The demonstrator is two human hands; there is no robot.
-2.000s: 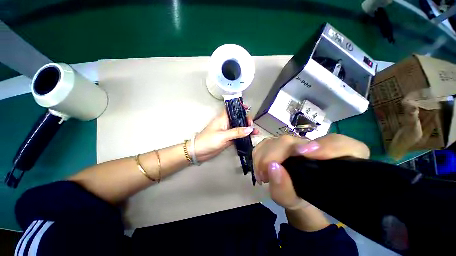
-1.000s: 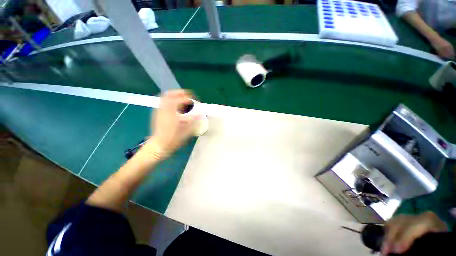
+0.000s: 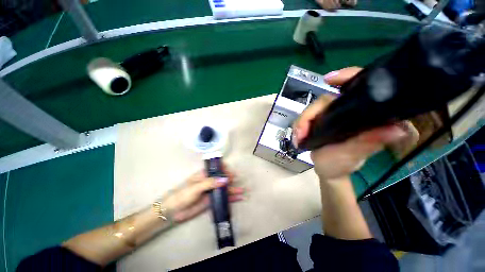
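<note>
A hair dryer unit lies on the beige work mat [image 3: 154, 138], its white barrel [image 3: 206, 139] away from me and its black handle [image 3: 219, 207] towards me. My left hand [image 3: 199, 197] grips the handle just below the barrel. My right hand [image 3: 345, 143] holds the thick black electric screwdriver [image 3: 383, 90] in front of the screw feeder [image 3: 284, 114], with its lower end close to the feeder's pick-up mechanism. The screwdriver bit is hidden or too blurred to see.
Two more hair dryer units, one at left [image 3: 110, 77] and one at back [image 3: 308, 29], lie on the green conveyor belt [image 3: 228, 64]. A white parts tray [image 3: 247, 7] stands across the belt. A metal post [image 3: 40, 119] rises at left. A black crate [image 3: 425, 202] is at right.
My left hand has moved from the left side of the mat to its middle, holding a hair dryer unit. My right hand has raised the screwdriver to the feeder. The view has shifted.
</note>
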